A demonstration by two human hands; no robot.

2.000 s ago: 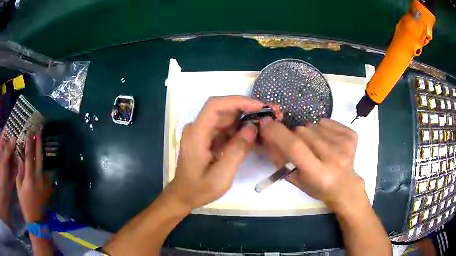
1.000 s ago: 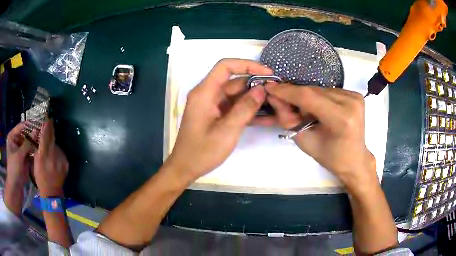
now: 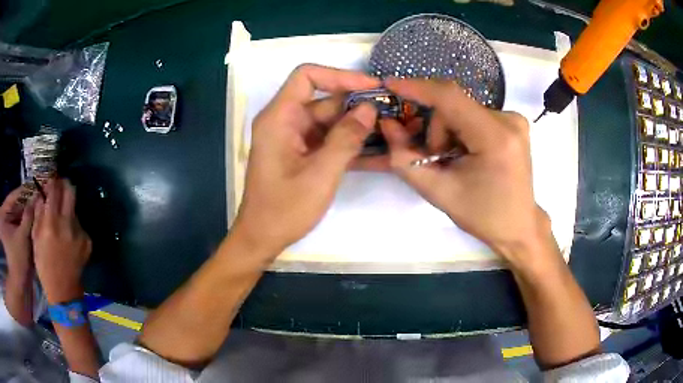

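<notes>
A small watch case (image 3: 372,97) with a silver rim and dark inside is held above the white work sheet (image 3: 359,224). My left hand (image 3: 299,142) grips its left side between thumb and fingers. My right hand (image 3: 475,149) has its fingertips at the right side of the case, by a small dark and orange part. Slim metal tweezers (image 3: 438,158) stick out from my right palm. My fingers hide much of the case. The round screw tray (image 3: 442,52) lies just behind my hands.
An orange electric screwdriver (image 3: 599,52) lies at upper right, a component tray (image 3: 655,187) at far right. A second case unit (image 3: 159,109), small loose parts (image 3: 112,133) and a zip bag (image 3: 82,78) are at left. Another person's hands (image 3: 56,224) hold a perforated tray (image 3: 40,158).
The view has shifted, so the sheet and tray sit higher in the picture. The case is now tilted with more of its inside showing, and my right fingers have spread around its right side.
</notes>
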